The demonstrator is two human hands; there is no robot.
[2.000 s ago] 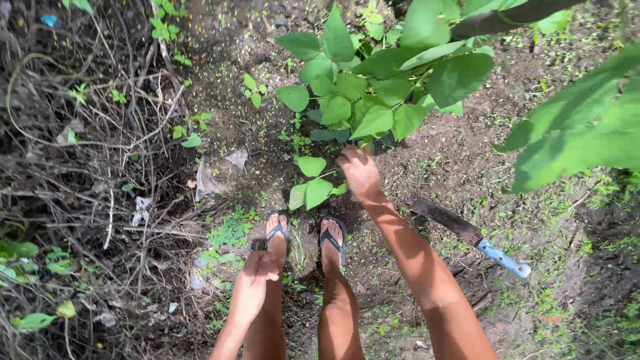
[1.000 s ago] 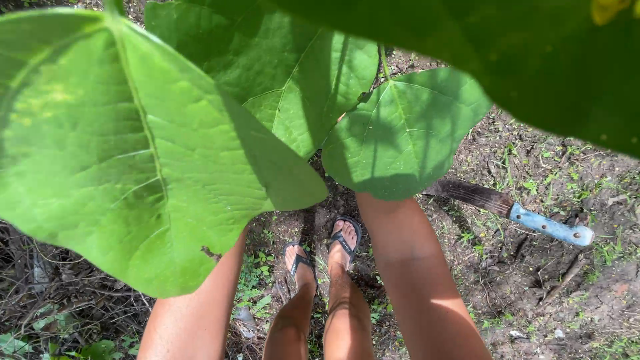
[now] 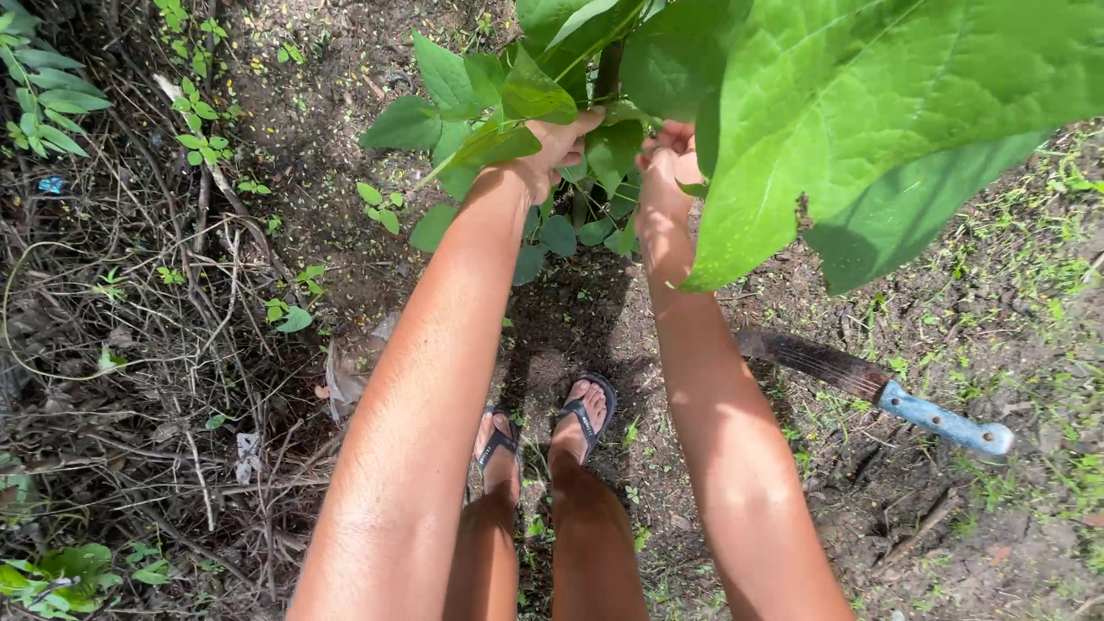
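Note:
Both arms reach into a leafy green plant with a dark upright stem [image 3: 609,69] near the top middle. My left hand [image 3: 559,148] is among the leaves just left of the stem, with its fingers curled; leaves partly cover it, and what it grips is unclear. Just right of the stem, my right hand [image 3: 671,148] has bent fingers near thin vines and leaves; whether it holds one cannot be told. Large broad leaves [image 3: 828,129] hang close to the camera at the upper right. A machete with a dark blade [image 3: 815,360] and a worn blue handle [image 3: 944,421] lies on the ground right of my right forearm.
Dry twigs and brush [image 3: 155,345] cover the ground on the left, with bits of plastic litter [image 3: 343,379] among and beside them. My feet in flip-flops [image 3: 590,416] stand on bare soil below the plant. Low weeds grow in the dirt at the right.
Two seconds ago my left hand was low near my feet; now it is up at the plant beside the stem. Large leaves that hid both hands one second ago now leave them partly visible.

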